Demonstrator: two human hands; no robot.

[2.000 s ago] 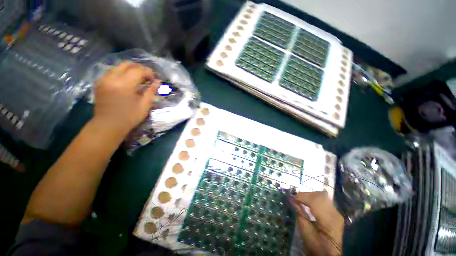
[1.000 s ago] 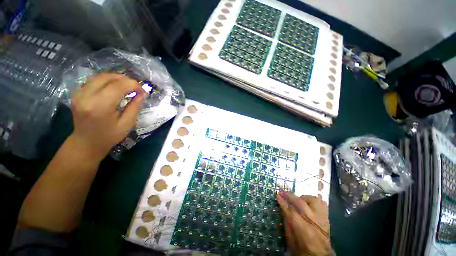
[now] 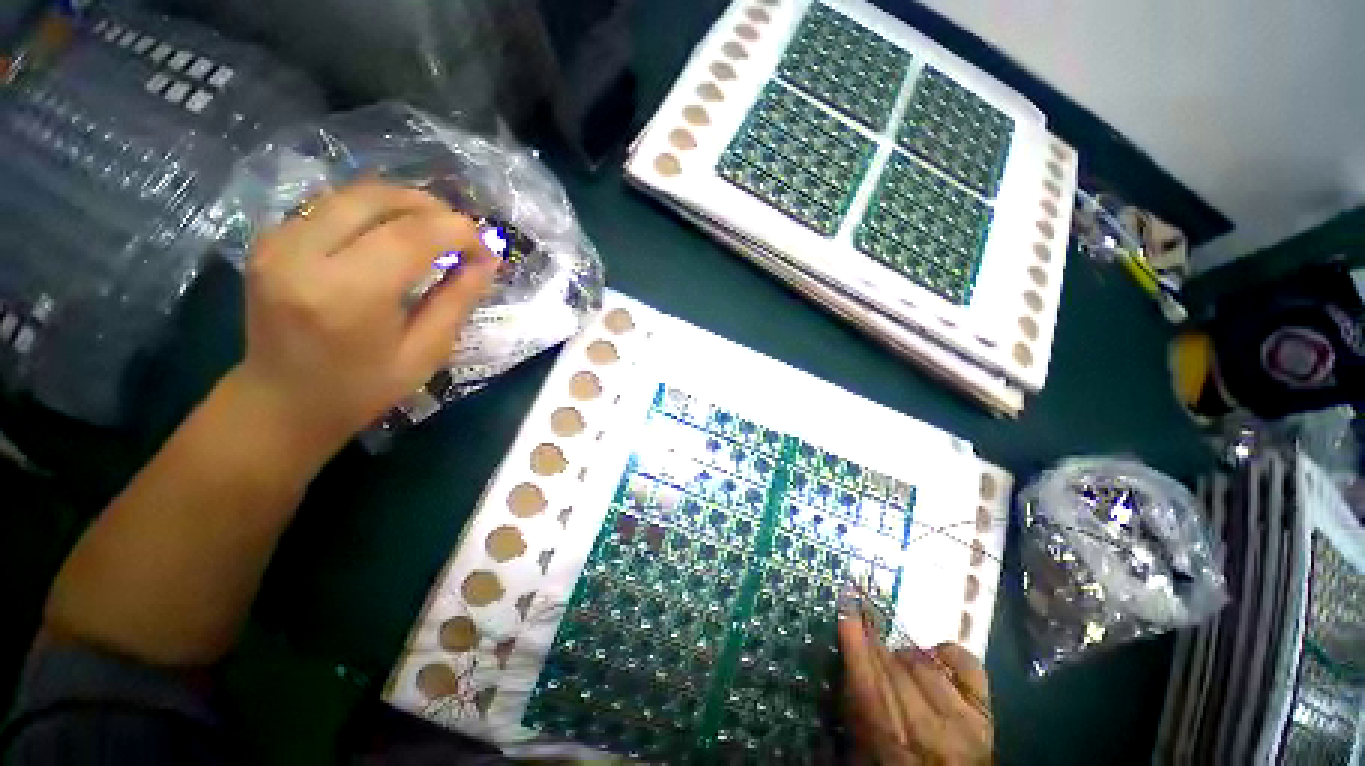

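A green circuit board panel point(image 3: 734, 584) with a brighter centre strip lies on a white carrier point(image 3: 517, 501) with round brown holes down its sides. My left hand point(image 3: 352, 292) is over the clear left parts bag point(image 3: 562, 247), thumb and fingertips close together beside shiny pieces. Whether it grips a piece cannot be told. My right hand point(image 3: 913, 696) lies low on the panel's right part, partly cut off by the lower edge, one fingertip at the boards. Thin dark lines cross near it; whether it holds anything cannot be told.
Stacked carriers with four green blocks point(image 3: 876, 142) stand at the back. The right parts bag point(image 3: 1115, 561) lies right of the carrier, before upright carriers point(image 3: 1243, 599). Clear plastic trays point(image 3: 113, 195) are far left. A black round-labelled object point(image 3: 1295, 356) and yellow-green pen point(image 3: 1145, 277) are back right.
My left hand stays over the left bag, its fingers shifting slightly. My right hand has moved lower on the panel than two seconds ago. The whole view has shifted a little with the camera.
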